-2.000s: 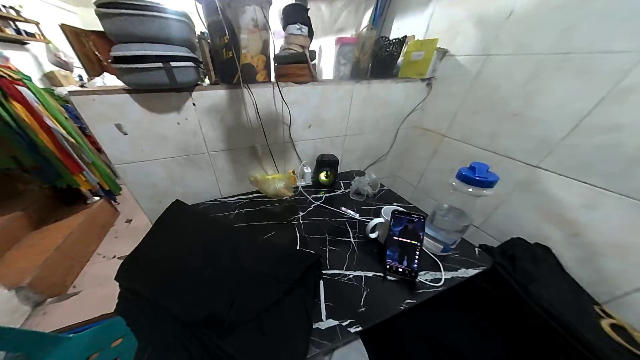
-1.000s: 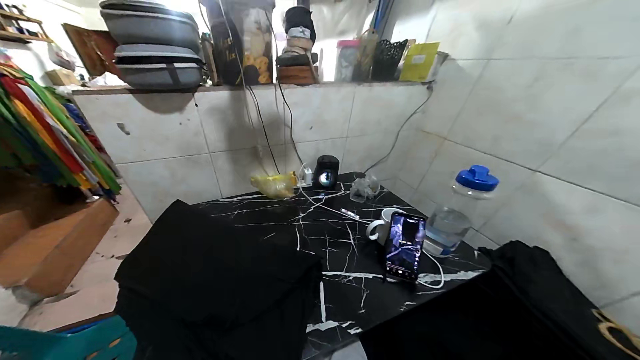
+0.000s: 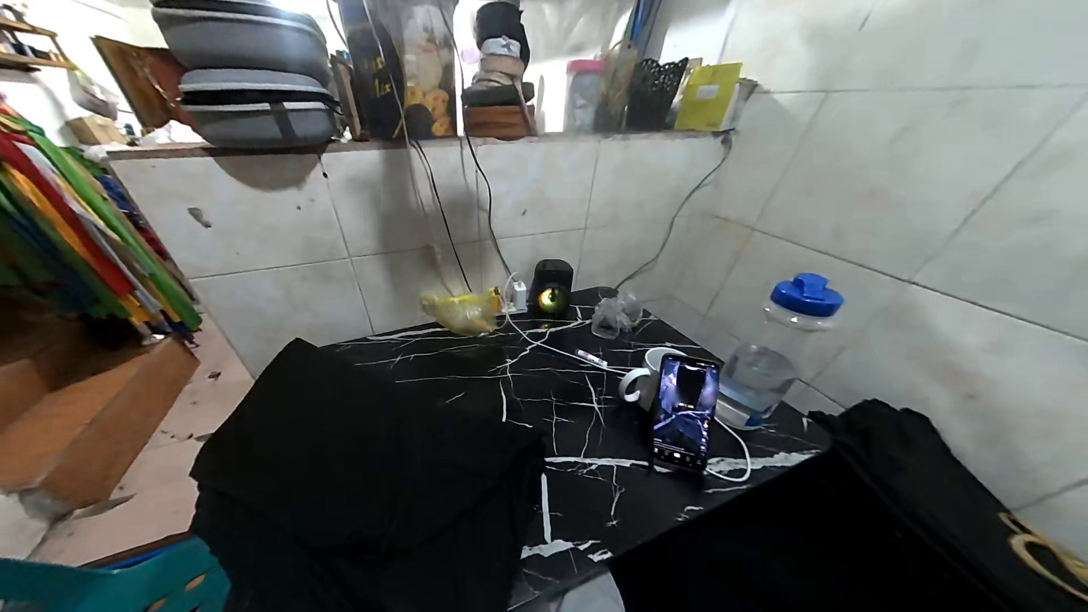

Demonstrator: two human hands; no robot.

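Note:
Neither of my hands shows in the head view. A black cloth (image 3: 365, 476) lies in a heap over the left side of the black marble-patterned table (image 3: 586, 510). Another black cloth (image 3: 816, 535), with a gold-coloured marking near the right edge, covers the right front. Between and behind them a smartphone (image 3: 685, 412) with a lit screen leans against a white mug (image 3: 648, 381), a white cable beside it. Right of the mug stands a clear plastic bottle (image 3: 765, 365) with a blue lid, part filled with clear liquid.
At the table's back are a yellowish plastic bag (image 3: 466, 313), a small black speaker (image 3: 551, 289) and a crumpled clear bag (image 3: 615, 314). Tiled walls bound the back and right. Grey cases (image 3: 255, 106) sit on the ledge. A teal plastic chair (image 3: 110, 586) is at lower left.
The picture on the phone's screen and the light on the speaker have changed. The cloths, mug and bottle have stayed where they were.

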